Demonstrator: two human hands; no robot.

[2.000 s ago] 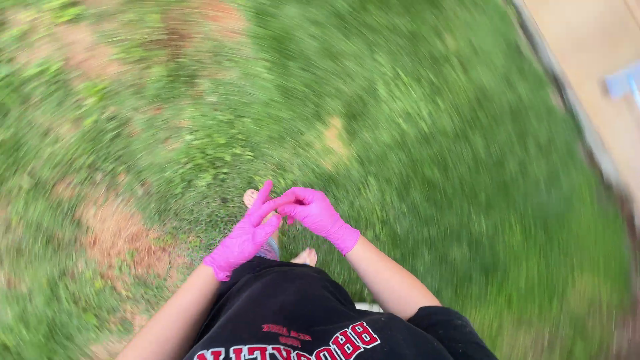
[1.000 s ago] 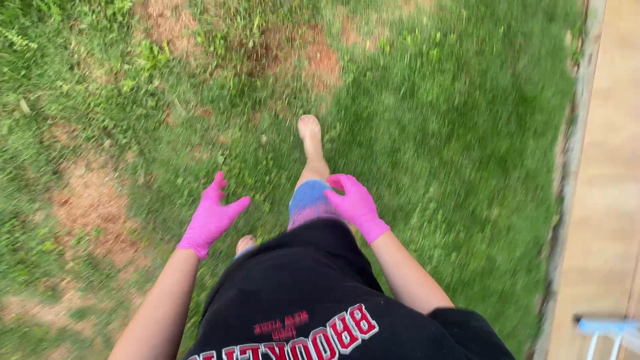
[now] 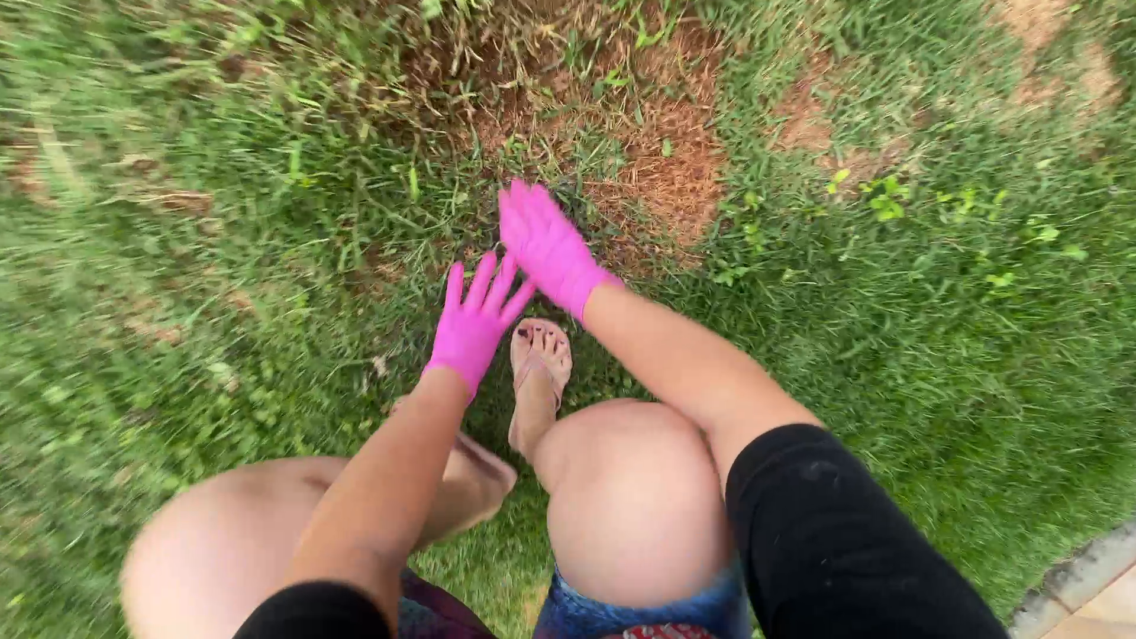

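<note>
Both my hands wear thin pink gloves and reach down over the lawn. My left hand [image 3: 476, 321], palm down with its fingers spread, holds nothing that shows. My right hand [image 3: 546, 246] lies just beyond and to the right, its fingers extended and close together over the grass; what is under its palm is hidden. The two hands are close by each other, and whether they touch is unclear. Past the right fingertips lie reddish bare soil [image 3: 679, 169] and dry grass [image 3: 390, 75]. Just below the hands is my foot in a flip-flop [image 3: 540, 368].
Green grass [image 3: 887, 355] surrounds me, with small leafy weeds [image 3: 887, 197] at the right. My bent knees [image 3: 635, 497] rise at the bottom of the view. A paved edge [image 3: 1078, 568] crosses the lower right corner. Another bare soil patch [image 3: 803, 111] lies at the upper right.
I have gone from standing or walking to a crouch. My hands, apart a second ago, are now close together low over the grass. The view has moved to another part of the lawn.
</note>
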